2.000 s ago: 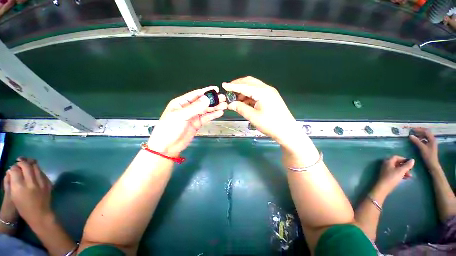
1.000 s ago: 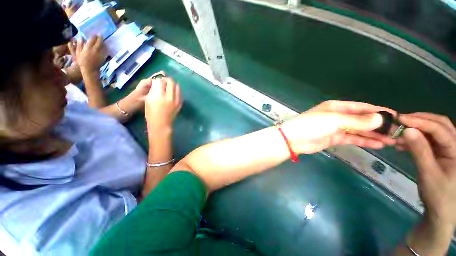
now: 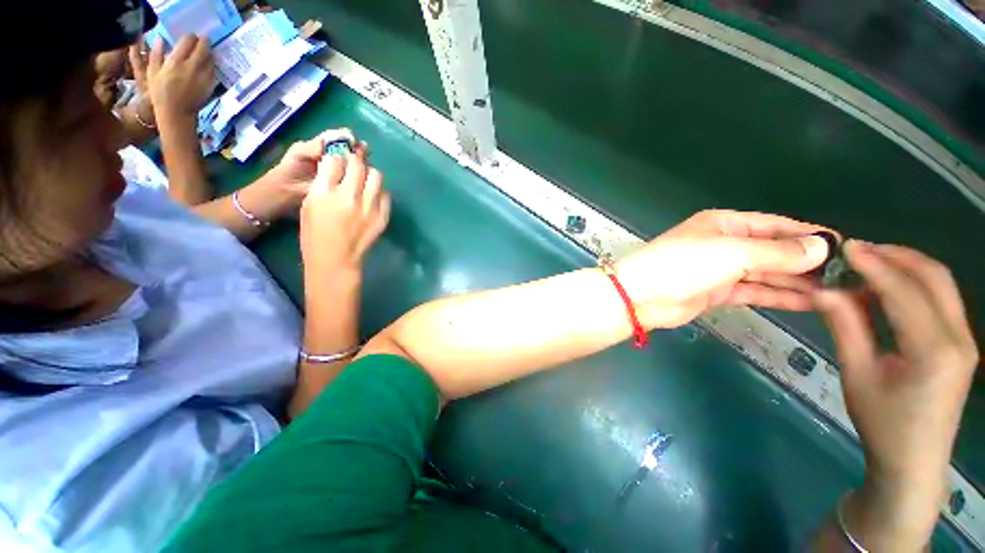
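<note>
My left hand (image 3: 722,268), with a red string bracelet at the wrist, holds a small round black housing (image 3: 830,251) between thumb and fingers at the right of the view. My right hand (image 3: 902,346) meets it from the right, thumb and fingertips on a small dark greenish part (image 3: 841,274) against the housing. The part is blurred; I cannot tell whether it is inside the housing. Both hands are above the pale metal rail (image 3: 745,329).
A seated worker in a light blue shirt (image 3: 162,346) is close at left, hands holding a small unit (image 3: 338,147). Blue-white cartons (image 3: 270,81) lie beyond. A metal post (image 3: 462,86) rises from the rail. Small green boards (image 3: 576,224) sit along the rail.
The view first swung left, bringing the neighbouring worker into sight. Since the last frame my hands have shifted slightly left in view, and my right fingers have changed position around the part.
</note>
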